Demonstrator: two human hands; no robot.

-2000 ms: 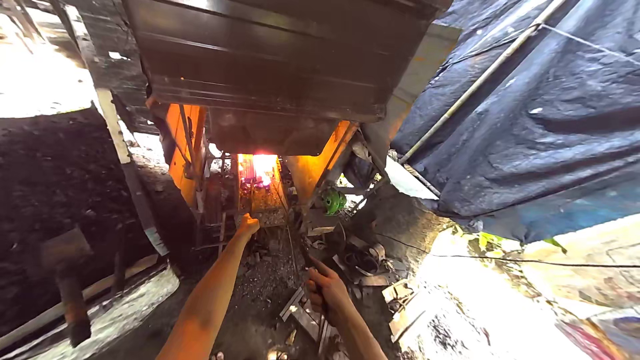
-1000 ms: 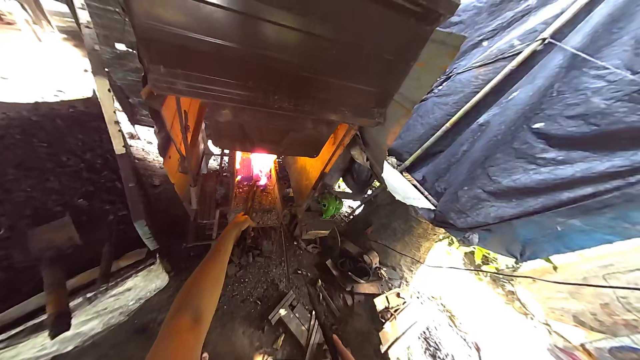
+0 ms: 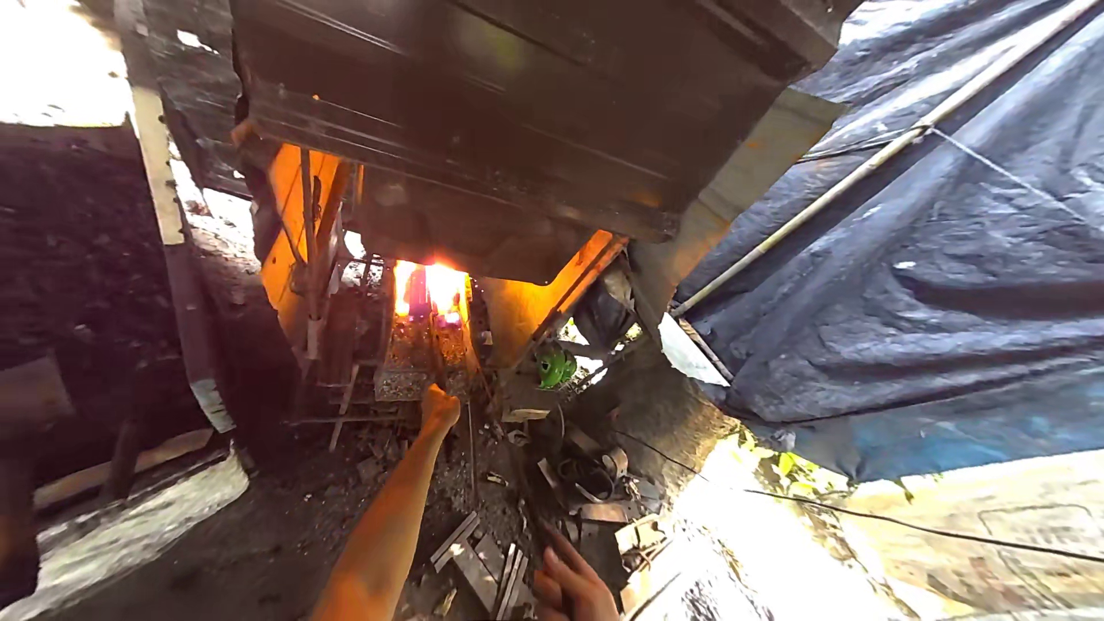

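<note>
My left hand (image 3: 441,409) is closed at the front edge of the forge bed (image 3: 405,385), around the near end of a thin dark metal bar (image 3: 435,349). The bar's far part runs into the bright fire (image 3: 442,289) under the dark sheet-metal hood (image 3: 483,103). Low in the view, my right hand (image 3: 573,582) is partly cut off by the bottom edge, its fingers pointing forward. Flat metal pieces (image 3: 479,573) lie on the ground to its left. Whether it holds something is unclear in the shade.
A green round object (image 3: 555,366) sits right of the forge. Scrap pieces (image 3: 604,511) litter the ground near my right hand. An upright post (image 3: 185,302) stands at left. On the right hang a dark tarpaulin (image 3: 906,328), a slanting pole (image 3: 811,211) and a dark cable (image 3: 914,528).
My right hand, which held a dark rod or handle two seconds ago, moved down nearly out of view, then came partly back in. My left hand has stayed at the forge's front edge.
</note>
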